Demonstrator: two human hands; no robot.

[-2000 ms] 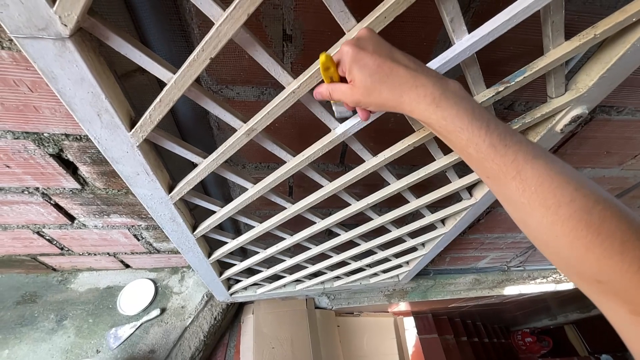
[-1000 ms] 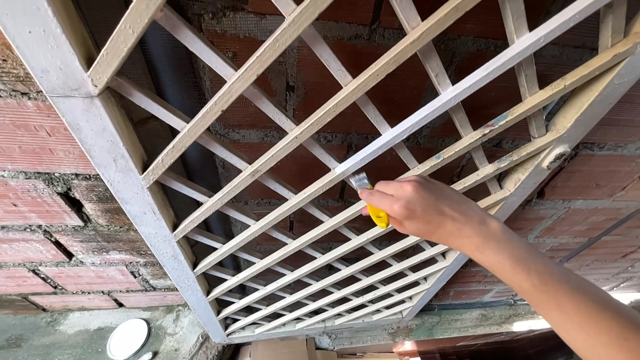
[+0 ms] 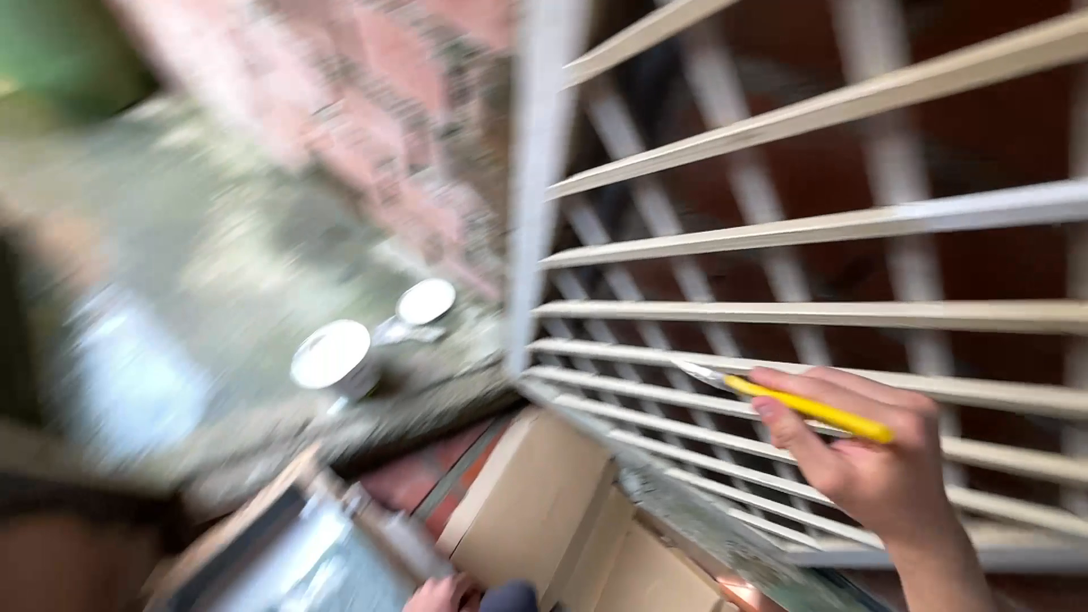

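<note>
In the head view my right hand [image 3: 875,450] holds a paintbrush by its yellow handle [image 3: 816,410]. Its bristles [image 3: 701,372] point left and lie over the slats of a metal lattice grille [image 3: 816,315]; whether they touch it cannot be told. One slat is white along its right stretch [image 3: 1003,204] and cream along the rest. At the bottom edge part of my left hand [image 3: 444,592] shows beside a dark rounded thing; its grip is unclear. An open paint can [image 3: 331,355] with white inside stands on the ledge, near a round white lid [image 3: 427,302].
A mossy concrete ledge [image 3: 246,246] runs along the left, below a brick wall [image 3: 382,102]. Flattened cardboard [image 3: 535,493] lies under the grille's lower corner. A blurred glassy panel [image 3: 331,552] is at lower left, and a pale blurred object [image 3: 140,374] lies farther left.
The view has swung left and down, bringing the paint can and my left hand into sight. My right hand has shifted the brush's bristles from the partly white slat to over lower slats.
</note>
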